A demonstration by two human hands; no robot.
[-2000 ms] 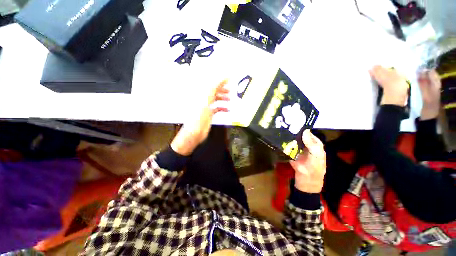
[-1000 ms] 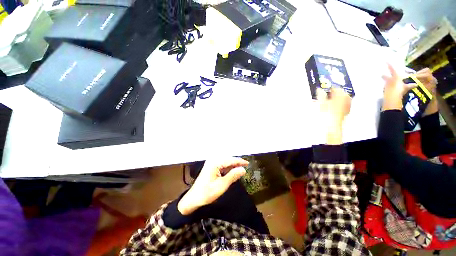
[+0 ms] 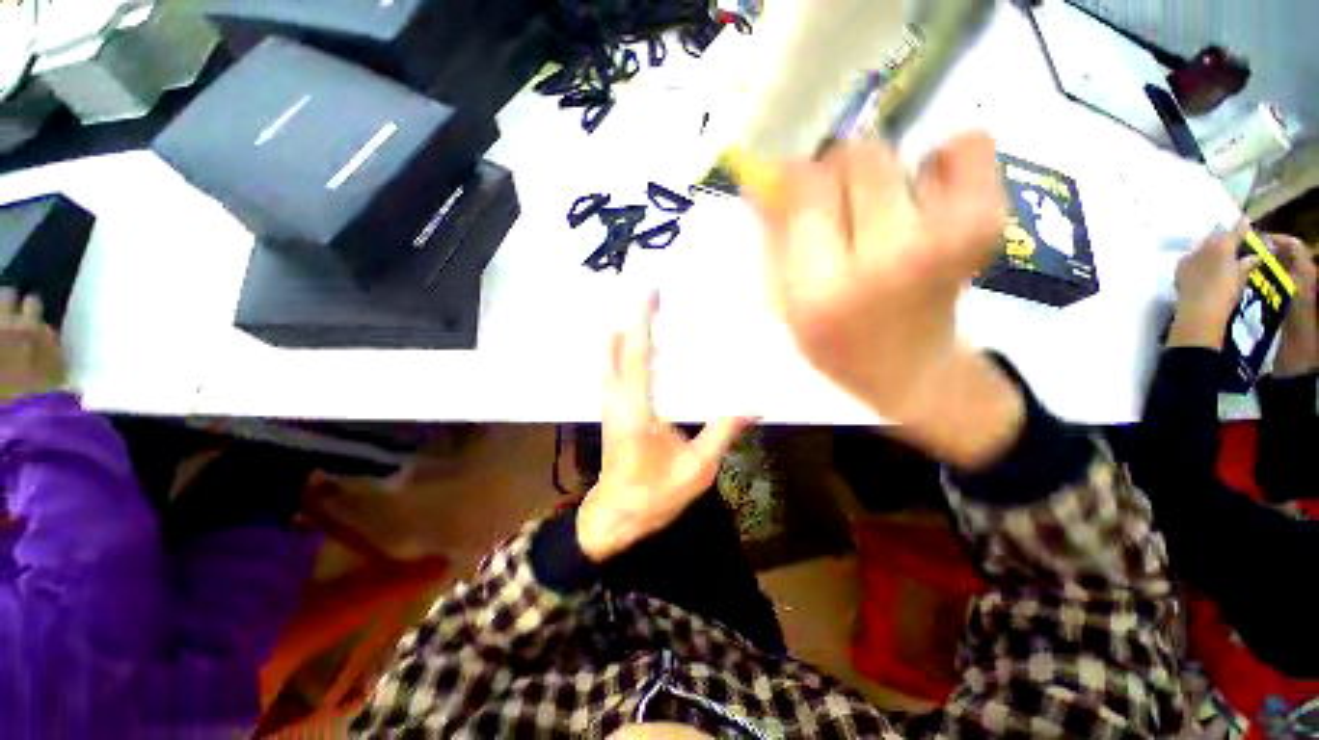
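My right hand (image 3: pixel 882 282) is raised over the table, blurred, with its fingers closed on an open box (image 3: pixel 810 80) that shows pale and yellow. The box is blurred and cut off by the top edge. My left hand (image 3: pixel 648 470) is empty at the table's front edge, fingers spread. A closed black retail box (image 3: pixel 1044 231) with a white picture and yellow lettering lies behind my right hand, partly hidden by it. Several short black cables (image 3: pixel 625 231) lie on the white table (image 3: pixel 550 379).
Stacked black boxes (image 3: pixel 311 152) stand on the left, with a black cable pile (image 3: pixel 637 44) behind. A purple-sleeved person (image 3: pixel 73 521) is at the left. At the right, another person's hands (image 3: pixel 1212 282) hold a yellow-and-black box.
My right hand has moved from the retail box on the right, leaving it on the table, and now holds the blurred open box near the centre. My left hand's fingers have spread.
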